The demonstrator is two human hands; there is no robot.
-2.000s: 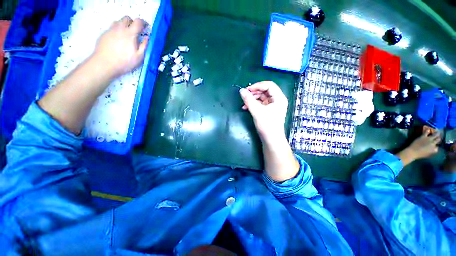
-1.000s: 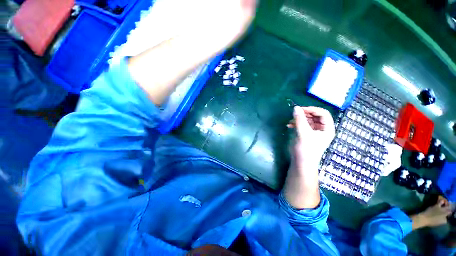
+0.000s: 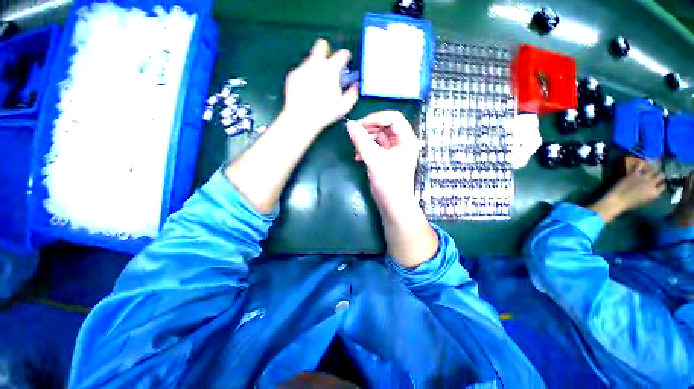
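Observation:
My left hand [image 3: 318, 85] is over the green bench, just left of the small blue bin [image 3: 367, 93] of white parts. A small dark bluish patch shows at its fingers; I cannot tell whether it is a held part or a finger covering. My right hand [image 3: 389, 148] is below that bin, thumb and finger pinched on a thin dark pin [image 3: 348, 118], barely visible. A loose pile of small silver-white cylinders [image 3: 232, 114] lies left of my left hand, partly near my forearm.
A large blue bin [image 3: 181, 114] heaped with translucent white parts is at left. A clear parts tray [image 3: 468, 137] lies right of my right hand, with a white crumpled thing [image 3: 525, 140], a red bin [image 3: 563, 80] and black round units [image 3: 576, 153] beyond. A neighbour's hands [image 3: 635, 186] are far right.
My left hand has left the large blue bin and moved right, close to my right hand. My right hand keeps its pinch. The camera view swung and came back.

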